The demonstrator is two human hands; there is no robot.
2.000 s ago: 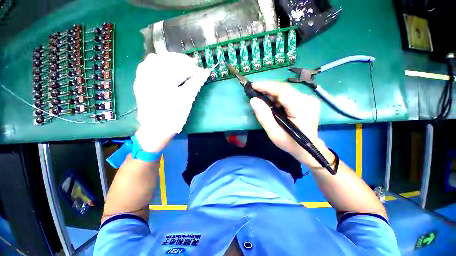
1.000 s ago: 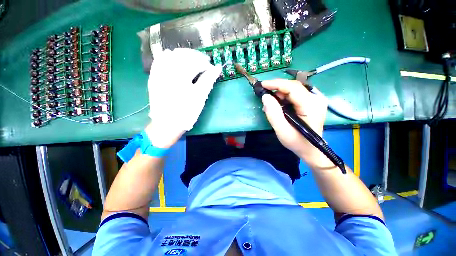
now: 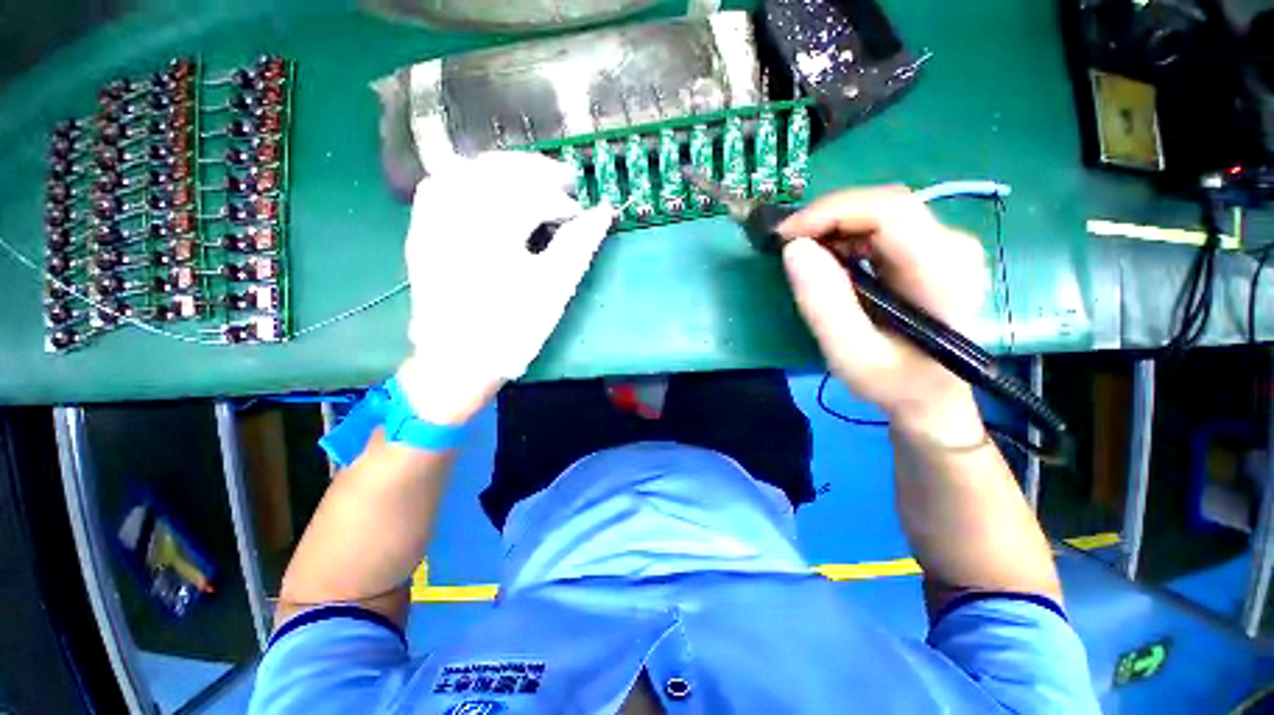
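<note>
The green PCB panel [image 3: 701,161] leans against the grey metal support block [image 3: 573,87]. My left hand [image 3: 496,273], in a white glove, covers the panel's left end with its fingertips pinched; a thin solder wire [image 3: 366,310] trails left from it over the bench. Whether the wire touches the panel cannot be told. My bare right hand [image 3: 887,286] holds the black soldering iron [image 3: 929,333]. Its tip is over the panel's lower edge, right of my left fingertips; contact is unclear.
Waiting PCB panels [image 3: 175,203] lie at the left. The diagonal cutters' light-blue handle [image 3: 964,189] shows behind my right hand. The black dross tray [image 3: 834,63] stands behind the panel's right end. The iron stand [image 3: 1126,119] and cords are far right.
My right hand and the iron have moved right, now covering most of the cutters. The tip has shifted right along the panel. The bench view has shifted slightly left.
</note>
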